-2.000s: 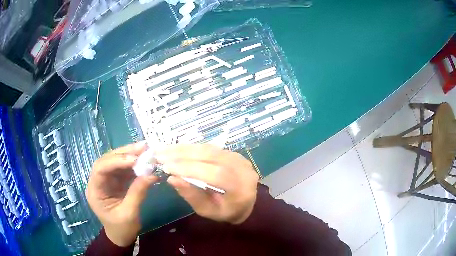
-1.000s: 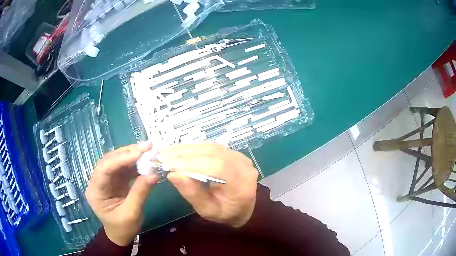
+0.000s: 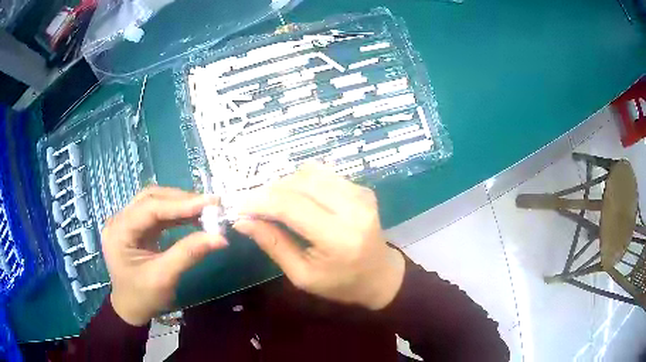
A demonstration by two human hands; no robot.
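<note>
A small white end piece [image 3: 212, 218] is pinched between the fingertips of my left hand [image 3: 152, 247]. My right hand [image 3: 326, 237] meets it from the right, thumb and fingertips closed on a small part at the end piece; the stem is mostly hidden by the fingers. Behind my hands lies a clear blister tray [image 3: 440, 145] crowded with white stems [image 3: 269, 78] in rows. On the left, a clear grooved tray [image 3: 113, 177] holds assembled units [image 3: 74, 208] with thick white ends, lined up ladder-like.
A clear plastic bin [image 3: 205, 32] stands at the back left, beside a flat black rectangle [image 3: 69, 88]. A thin rod [image 3: 141, 95] lies by the grooved tray. A blue tray [image 3: 32, 205] is far left. A wooden chair [image 3: 616, 212] and red stool [image 3: 632, 113] stand at right.
The view has shifted, so the trays sit higher. My right hand has changed its hold, with its fingers more extended, and the stem that stuck out below its fingers no longer shows.
</note>
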